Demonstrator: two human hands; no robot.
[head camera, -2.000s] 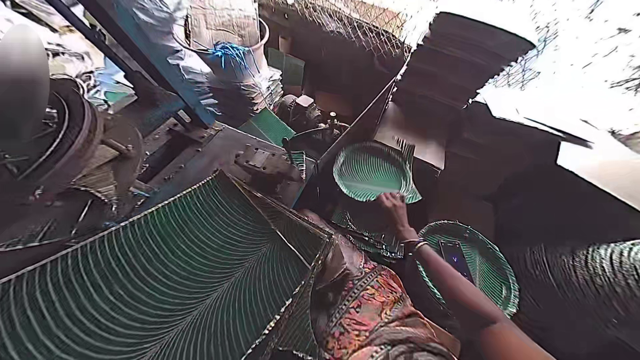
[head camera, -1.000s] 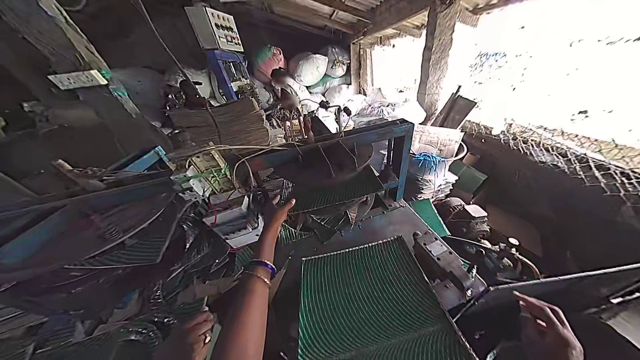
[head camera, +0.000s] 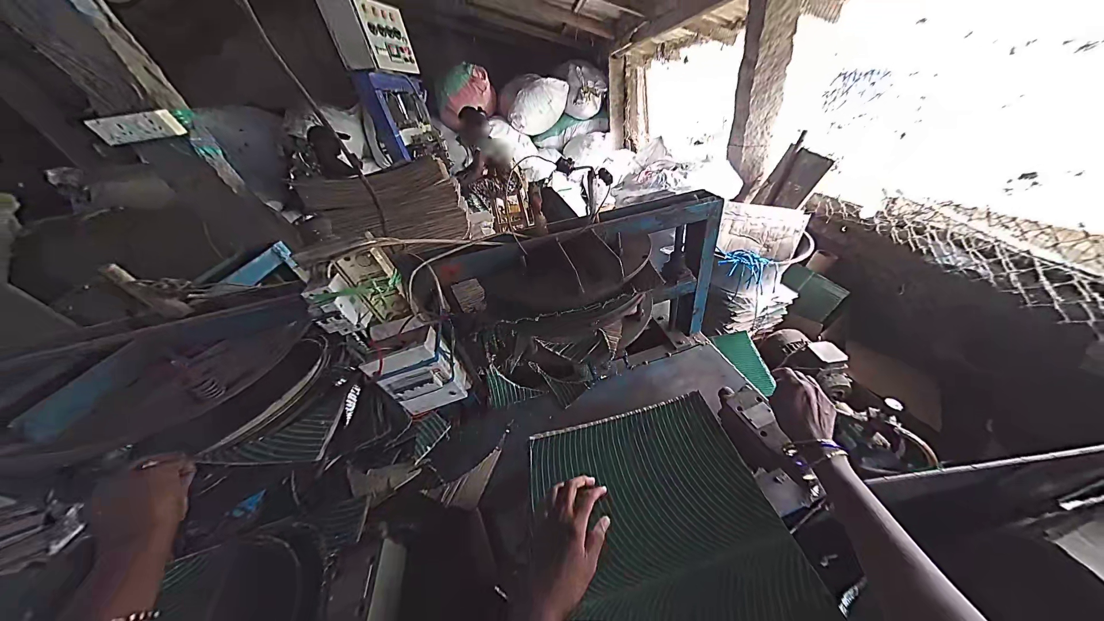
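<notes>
A green leaf-patterned sheet (head camera: 655, 509) lies on a metal work table (head camera: 655, 388). My left hand (head camera: 569, 539) rests over the sheet's left part, fingers apart and slightly bent. At the far side of the sheet, my right hand (head camera: 804, 405), with bangles on the wrist, has its fingers curled beside a metal bracket (head camera: 759, 418); whether it grips anything is hidden. A smaller green patterned piece (head camera: 743, 360) lies just past that bracket.
Another person's hand (head camera: 147, 500) is at far left, near round metal dies (head camera: 285, 405) and leaf-patterned scraps. A blue steel frame (head camera: 707, 259), white electrical boxes (head camera: 418, 371) with loose wires and a motor (head camera: 815, 358) surround the table. Behind stand a bucket (head camera: 763, 237) and full sacks (head camera: 536, 105).
The view has swung left since the earliest frame. An arm with bangles that reached toward the electrical boxes one second ago is no longer there. My left hand now lies over the green sheet.
</notes>
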